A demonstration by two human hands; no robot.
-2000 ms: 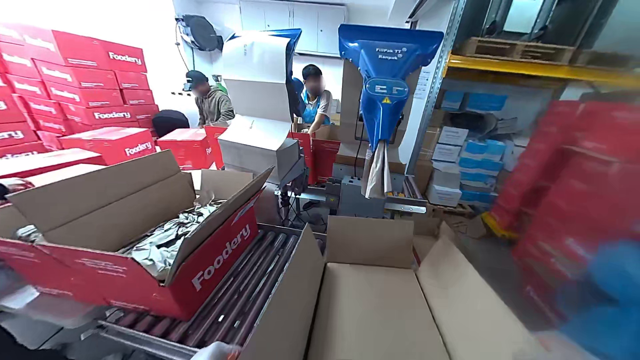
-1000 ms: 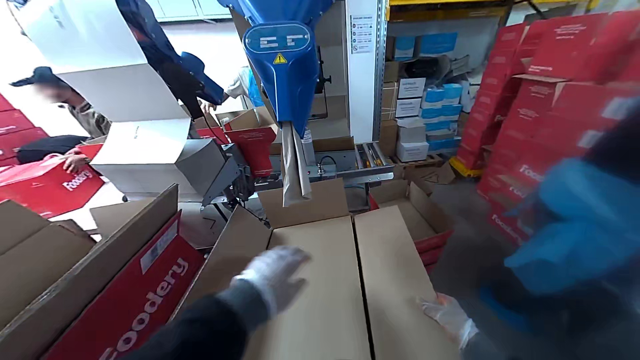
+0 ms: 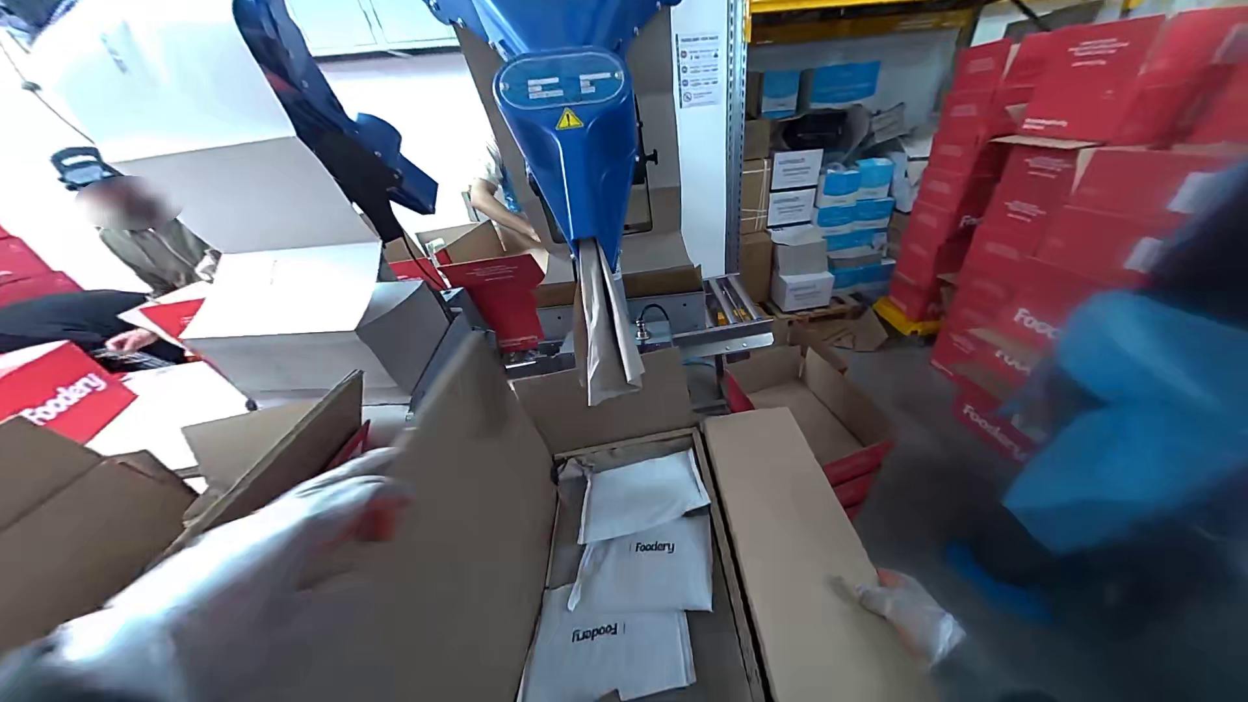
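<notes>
An open cardboard box (image 3: 726, 575) stands before me, holding several white printed pouches (image 3: 648, 565). My left hand (image 3: 366, 507), gloved and blurred, is against the outer side of the raised left flap (image 3: 468, 526); its fingers are partly hidden, so its grip is unclear. At the folded-out right flap (image 3: 790, 546), my gloved right hand (image 3: 912, 614) has its fingers on the outer edge. Above the box's far flap, crumpled kraft paper (image 3: 604, 341) hangs from the nozzle of a blue paper-dispensing machine (image 3: 570, 146).
Another open box (image 3: 273, 439) is close on the left. Red boxes (image 3: 819, 429) sit low beyond the right flap, and red cartons (image 3: 1063, 224) are stacked at the right. A blurred person in blue (image 3: 1150, 409) is near on the right. Co-workers are behind the machines.
The box's left flap, lying across the top a second ago, now stands raised, exposing the pouches. My left hand has moved left from over the box. My right hand remains at the right flap.
</notes>
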